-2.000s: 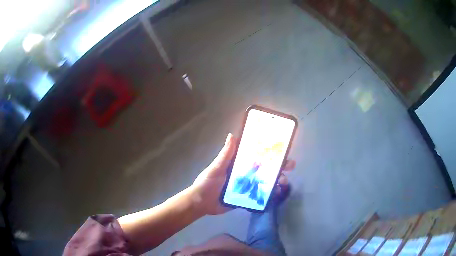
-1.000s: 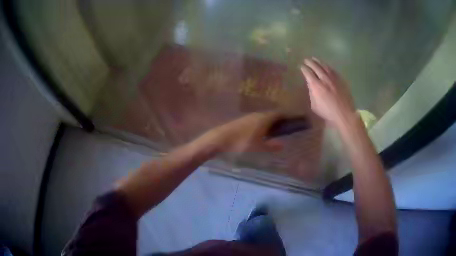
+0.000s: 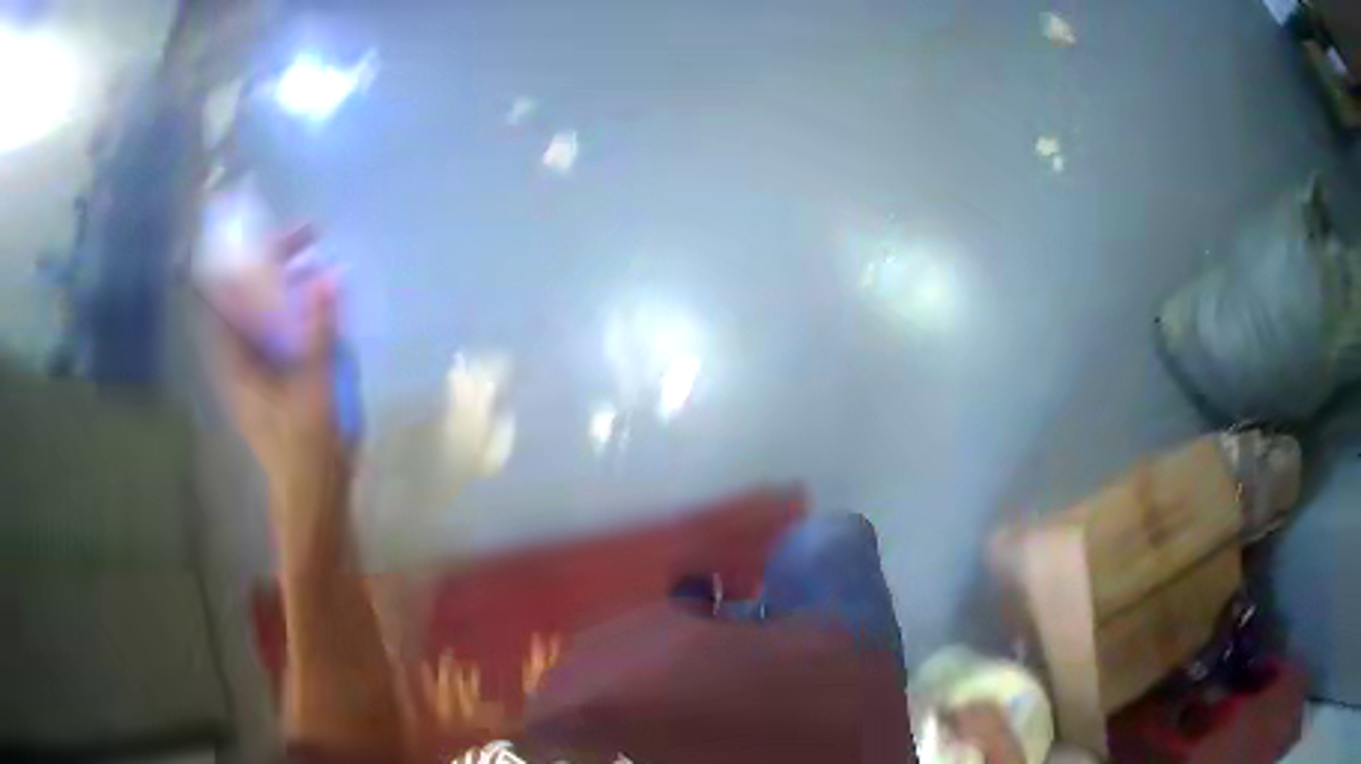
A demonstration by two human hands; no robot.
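Observation:
My left hand (image 3: 284, 306) is raised at the upper left, strongly blurred. A pale, bright patch with a bluish-purple edge shows at its fingers. The blur hides whether this is the smartphone or glare, so I cannot tell what the hand holds. My right hand is not clearly in view. My dark red clothing and a blue-clad leg show at the bottom centre, over a red mat (image 3: 627, 560) with yellow marks on the grey floor.
A tan cardboard carton (image 3: 1164, 523) stands at the lower right, beside a red container (image 3: 1224, 724). A grey-green sack (image 3: 1261, 321) lies at the right edge. A pale round thing (image 3: 1008, 694) is at the bottom. Grey floor (image 3: 776, 164) with bright reflections spans the middle.
The view has swung from the glass door to the grey floor with a carton and sack. My left hand has moved to the upper left. My right hand has left clear view.

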